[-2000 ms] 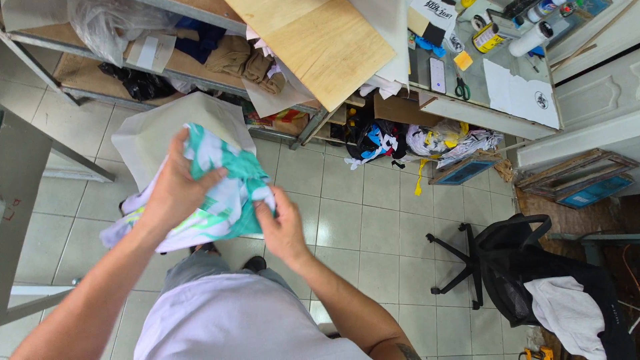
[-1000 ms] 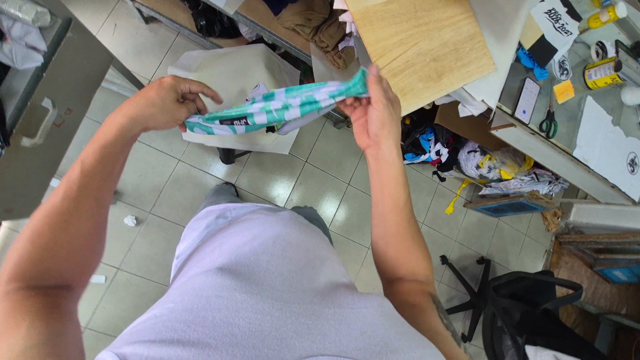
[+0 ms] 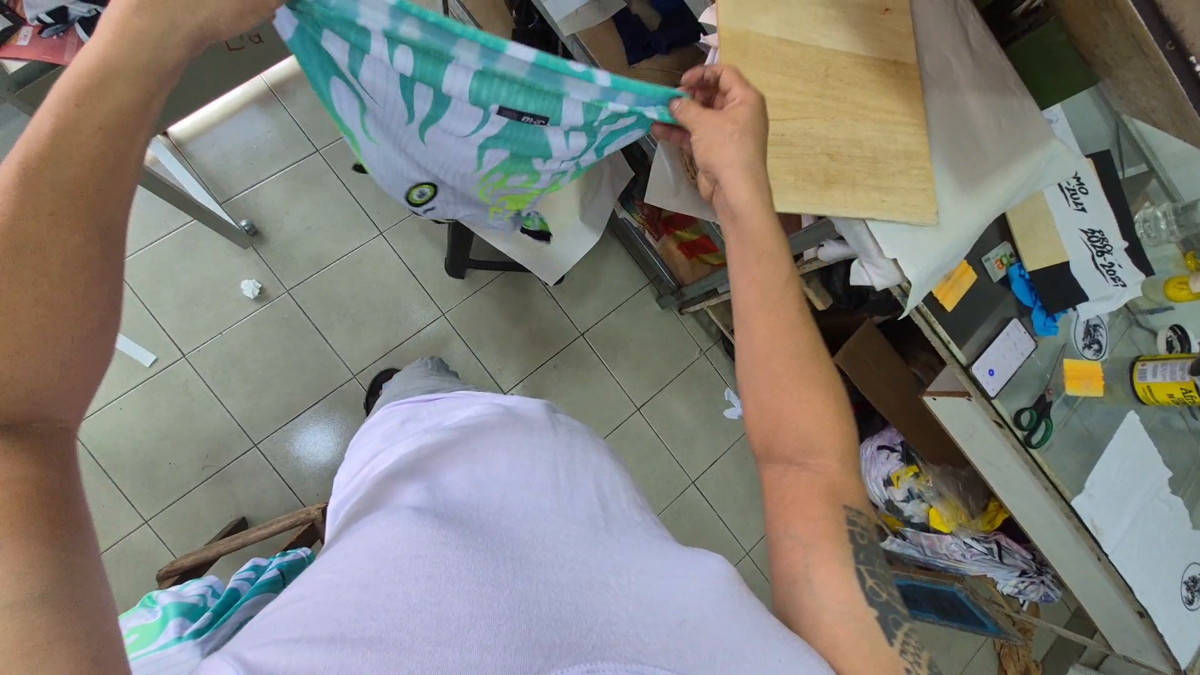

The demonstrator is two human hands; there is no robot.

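Note:
A teal, white and lime patterned fabric piece (image 3: 469, 122) hangs spread between my two hands at the top of the head view. It bears a small black label and a round printed emblem. My right hand (image 3: 722, 122) pinches its right corner between thumb and fingers. At the top edge, my left hand (image 3: 211, 14) is at the other corner, its fingertips mostly cut off by the frame. Behind the fabric is a stool (image 3: 469, 253) with a pale sheet (image 3: 581, 225) on it. Similar patterned fabric (image 3: 220, 605) lies at the lower left by a wooden chair rail (image 3: 239, 544).
A wooden board (image 3: 830, 112) lies on the bench to the right. The glass-topped table (image 3: 1059, 478) beyond holds a phone (image 3: 1003, 358), green-handled scissors (image 3: 1035, 419), a yellow can (image 3: 1165, 380) and printed paper. Bundled cloth (image 3: 937, 487) sits beneath it. A metal table leg (image 3: 197, 202) stands at the left.
The fabric was bunched in my hands, then stretched as a narrow folded band; now it hangs opened out, its printed face showing. My hands are farther apart. The view has shifted.

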